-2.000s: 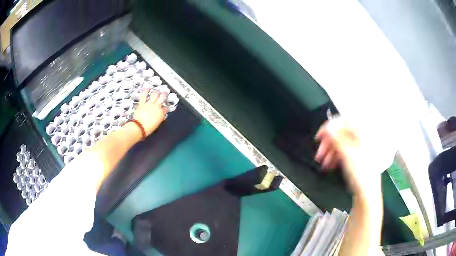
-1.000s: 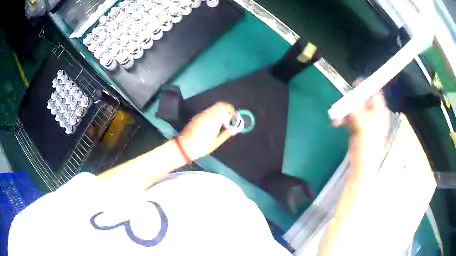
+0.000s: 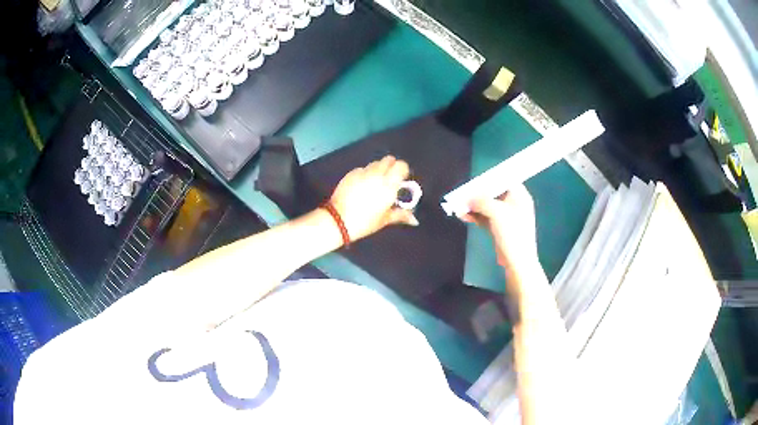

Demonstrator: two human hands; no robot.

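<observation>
The black three-cornered jig (image 3: 415, 249) lies on the green bench, with raised arm ends. My left hand (image 3: 374, 197) holds a silver ring hub (image 3: 408, 195) at the jig's centre; the green centre ring is hidden. My right hand (image 3: 499, 217) grips the near end of a long flat white blade (image 3: 532, 162). The blade slants up to the right over the jig's right side. Its near end is close to the hub, with a visible gap between them.
Rows of silver hubs (image 3: 237, 50) stand on a black mat (image 3: 274, 91) at the upper left. A smaller hub group (image 3: 108, 173) is at the far left beside a wire rack (image 3: 125, 249). Stacked white sheets (image 3: 632, 274) stand at the right. A blue crate (image 3: 25, 328) shows at lower left.
My left hand has moved from the hub rows to the jig with a hub. My right hand has picked up a blade and brought it left and down beside the hub. The view has shifted.
</observation>
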